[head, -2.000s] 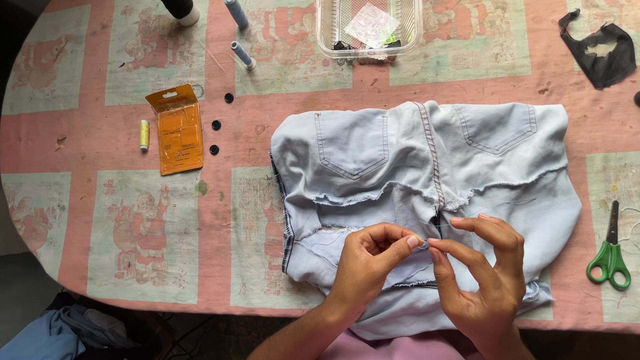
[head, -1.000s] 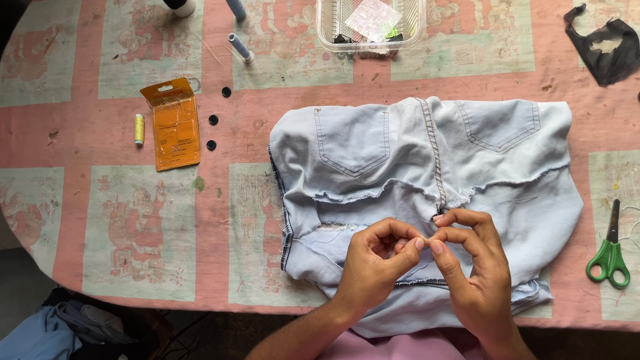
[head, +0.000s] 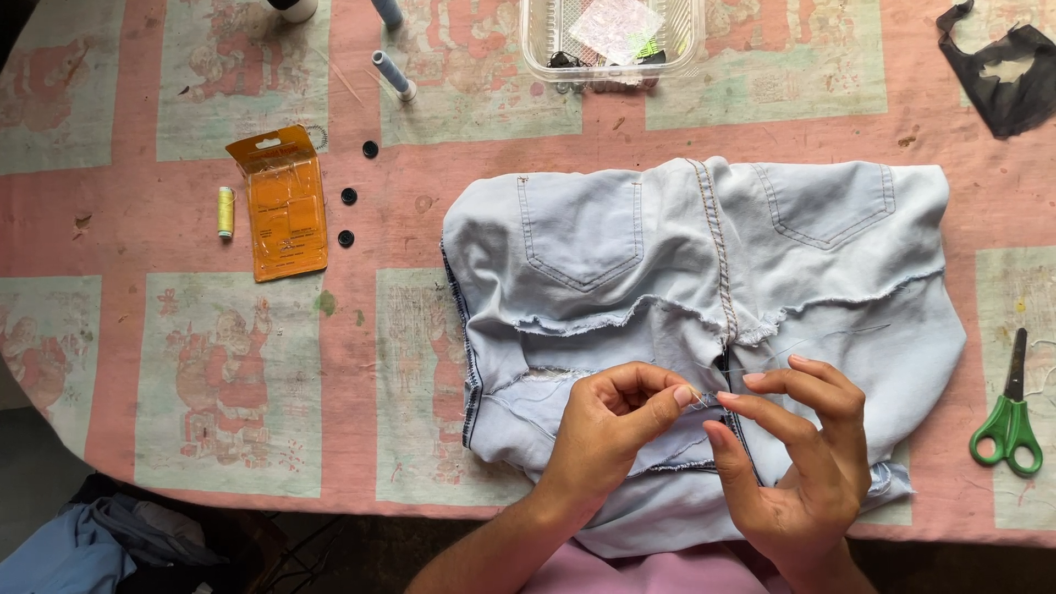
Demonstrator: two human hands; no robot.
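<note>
Light blue denim cloth (head: 577, 214) with back pockets and frayed seams lies on the table, its lower part hanging toward me. Above its middle, my left hand (head: 615, 421) pinches a fine thread (head: 701, 398) between thumb and forefinger. My right hand (head: 796, 454) is just to the right, its thumb and fingers spread apart, with the thread's end near the forefinger tip. A thin strand, perhaps with a needle, lies on the denim above my right hand; it is too fine to tell.
Green-handled scissors (head: 1008, 425) lie at the right, black fabric (head: 1002, 78) at the upper right. A clear plastic container (head: 615, 74) stands at the top. Left are an orange needle packet (head: 289, 214), a yellow thread spool (head: 225, 213), several black buttons (head: 349, 196) and a blue thread spool (head: 394, 76).
My right thumb and forefinger, close together at my left fingertips one second ago, have spread apart. My left hand keeps its pinch over the denim.
</note>
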